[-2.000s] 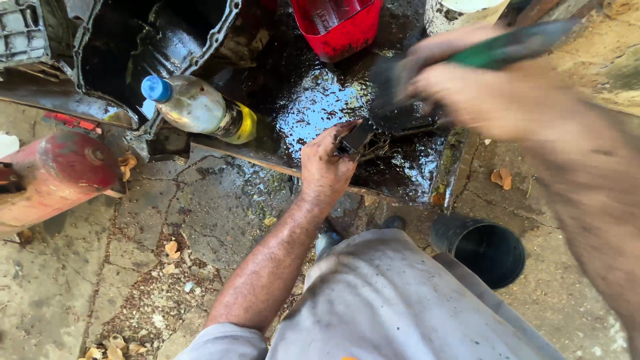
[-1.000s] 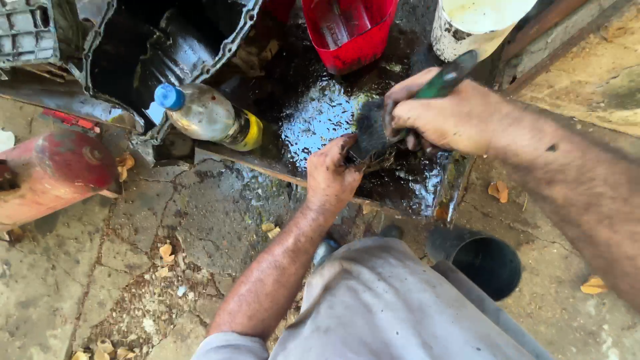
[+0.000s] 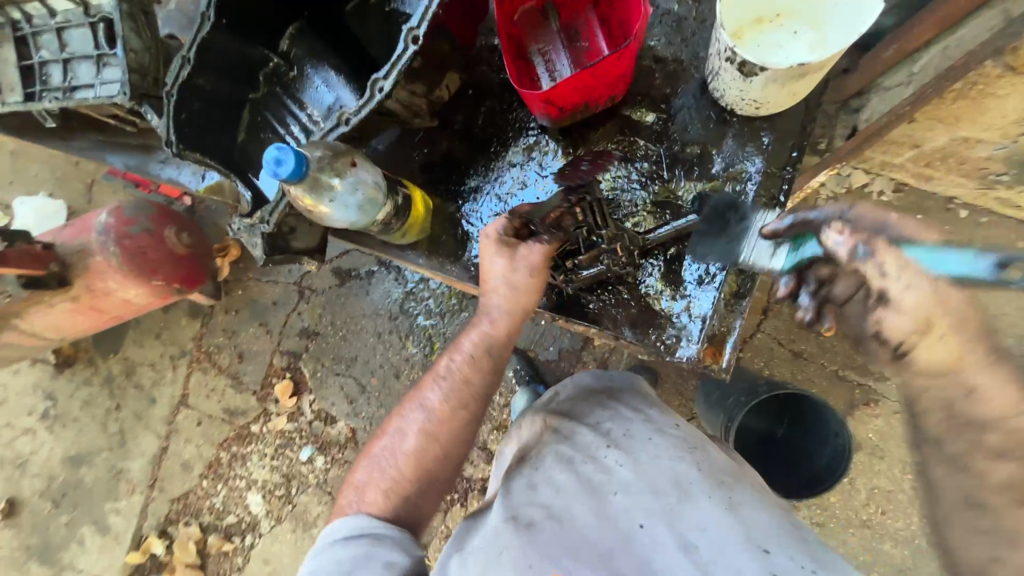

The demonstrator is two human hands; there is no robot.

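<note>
My left hand (image 3: 520, 256) grips the left side of an oily metal mechanical part (image 3: 596, 232), dark and with a shaft pointing right, over a wet black tray (image 3: 688, 308). To the right, my right hand (image 3: 872, 272), its fingers blackened, holds a paintbrush (image 3: 768, 240) by its green handle. The brush's dark bristles point left, by the end of the shaft. Left of my left hand lies a plastic bottle (image 3: 344, 188) with a blue cap and yellow label.
A red plastic container (image 3: 576, 100) and a stained white bucket (image 3: 752, 80) stand at the back. A large metal housing (image 3: 380, 84) is at the upper left, with a red cylinder (image 3: 152, 256) below it. A black bucket (image 3: 788, 440) lies at the lower right.
My right hand has moved right with the paintbrush, away from my left hand. The mechanical part shows more fully now. My left hand still holds it.
</note>
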